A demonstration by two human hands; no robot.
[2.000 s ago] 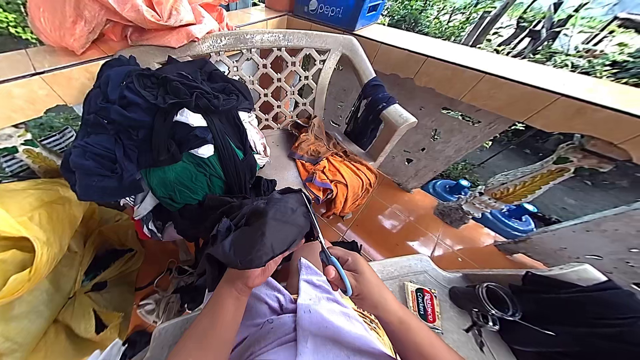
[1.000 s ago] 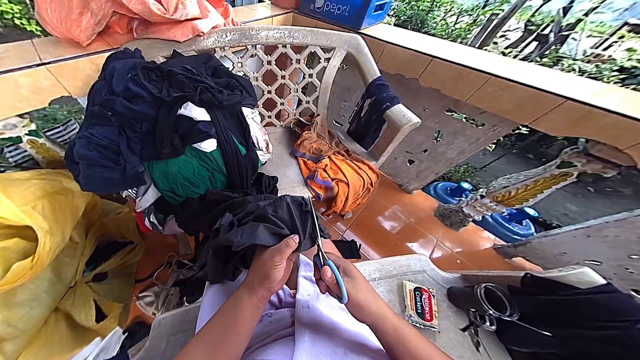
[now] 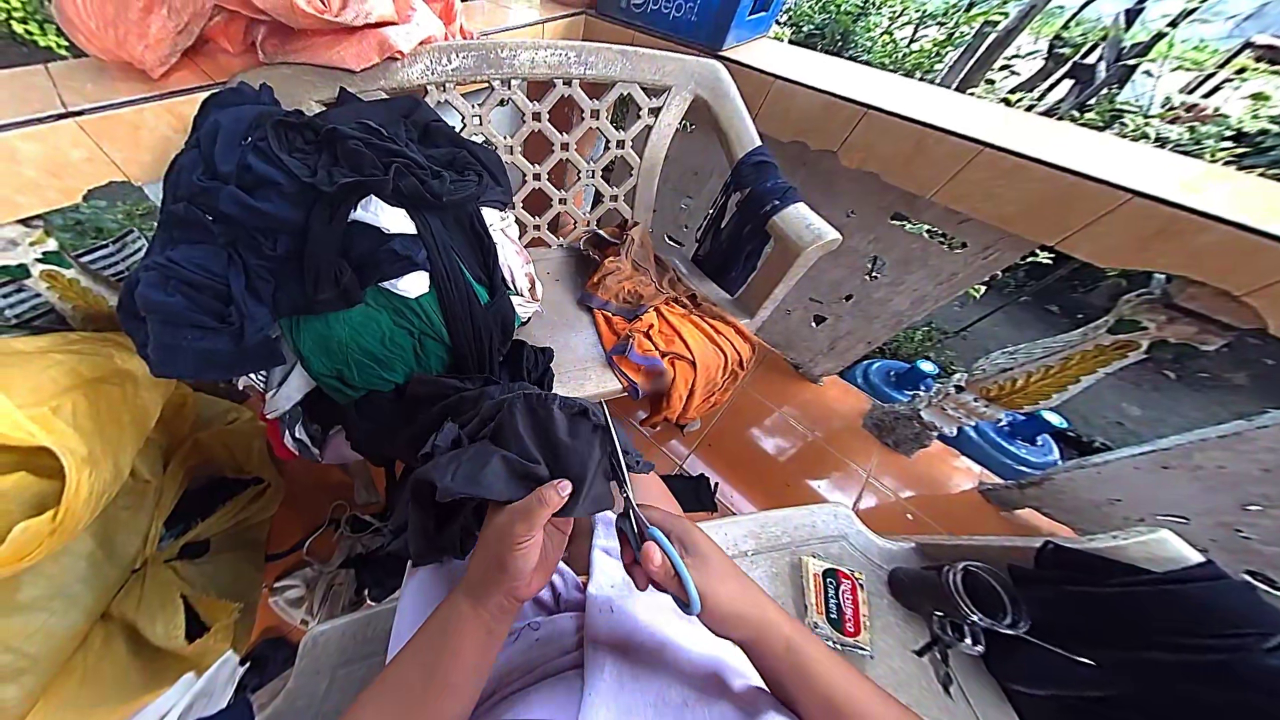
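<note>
My left hand [image 3: 525,545] grips the edge of a black cloth [image 3: 510,450], thumb on top, above my lap. A pair of scissors [image 3: 640,530] with light blue handles is in my right hand [image 3: 680,570], its blades pointing up and away along the cloth's right edge. Whether the blades are touching the fabric is hard to tell. A white cloth [image 3: 650,650] lies over my lap. The black cloth reaches toward a heap of dark clothes [image 3: 230,230] on a plastic chair [image 3: 570,365], with a green garment [image 3: 370,340] in the heap. An orange garment [image 3: 680,370] hangs over the seat's front edge.
Yellow sacking [image 3: 90,500] stands at the left. At my right, a cracker packet [image 3: 836,605], a coiled belt [image 3: 960,600] and black fabric [image 3: 1130,640] rest on a light plastic surface. Blue water jugs [image 3: 1005,445] are beyond the tiled floor. A blue crate [image 3: 690,15] sits on the ledge.
The scissors and both hands have shifted slightly against the black cloth. The cloth's held edge hangs differently from two seconds ago. Both hands have kept their grip.
</note>
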